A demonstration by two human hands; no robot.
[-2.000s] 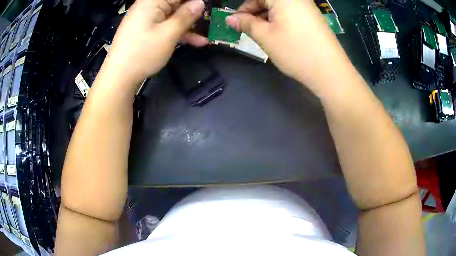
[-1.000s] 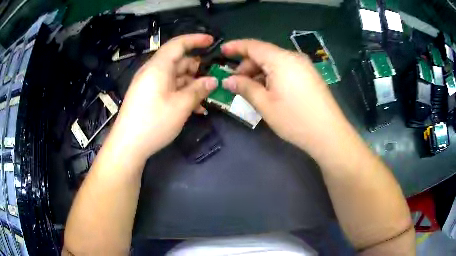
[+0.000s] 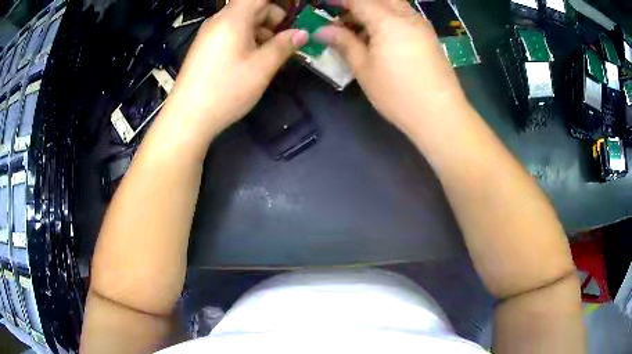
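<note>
A display module (image 3: 331, 68), green at one end and silver-white at the other, is held between both hands near the top edge. My left hand (image 3: 239, 62) has its thumb on the green circuit board (image 3: 315, 29) from the left. My right hand (image 3: 378, 55) grips it from the right, its thumb blurred. The upper fingers and the far end of the board are partly hidden. An empty black front housing (image 3: 285, 128) lies on the dark bench (image 3: 332, 207) just below the hands.
A loose display module (image 3: 457, 50) lies beyond my right hand. Stacked fitted units (image 3: 538, 76) stand at right, with an orange-tabbed unit (image 3: 612, 157) near the edge. A light-trimmed frame (image 3: 142, 104) lies at left beside tall stacked trays (image 3: 17, 200). A red stool (image 3: 590, 266) is lower right.
The view first tilts up and then back down, so things shift in the picture. Both hands still hold the module. My left thumb now lies on the green board.
</note>
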